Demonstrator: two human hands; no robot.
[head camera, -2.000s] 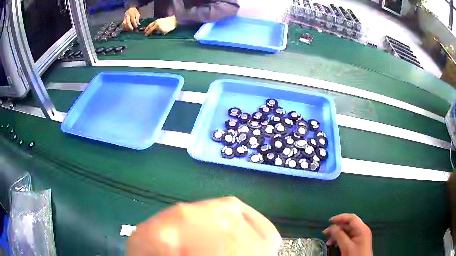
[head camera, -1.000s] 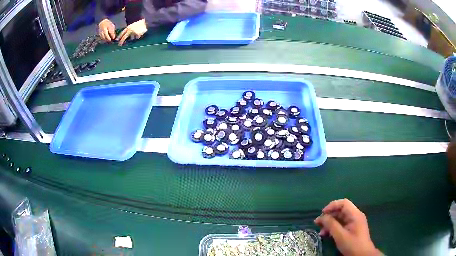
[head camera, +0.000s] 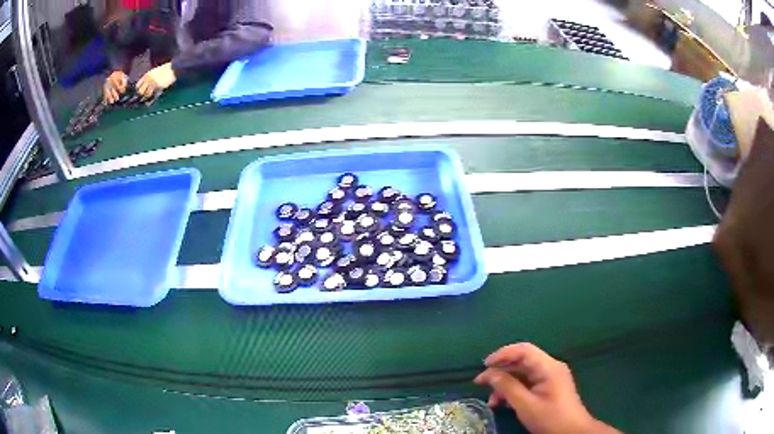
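My right hand (head camera: 539, 392) is at the bottom right of centre, beside the far right corner of a clear plastic box (head camera: 297, 424). Its thumb and fingertips are close together; whether a tiny piece is between them cannot be told. The box is cut off by the bottom edge and holds a heap of small metal pieces (head camera: 424, 421). A purple bit (head camera: 358, 408) is at its far rim. A blue tray (head camera: 469, 212) beyond holds many round black parts (head camera: 366, 222) with silver-white centres. My left hand is out of the picture.
An empty blue tray (head camera: 119, 233) stands left of the filled one. Another blue tray (head camera: 293, 69) is farther back, near another person's hands (head camera: 155, 80). A blue-and-white fan (head camera: 718, 119) and a brown object (head camera: 751, 242) are at right. A clear bag (head camera: 30, 417) is bottom left.
My left hand, large over the near edge two seconds ago, has left the picture. The view has turned right, so trays and box shift left. My right hand stays beside the box.
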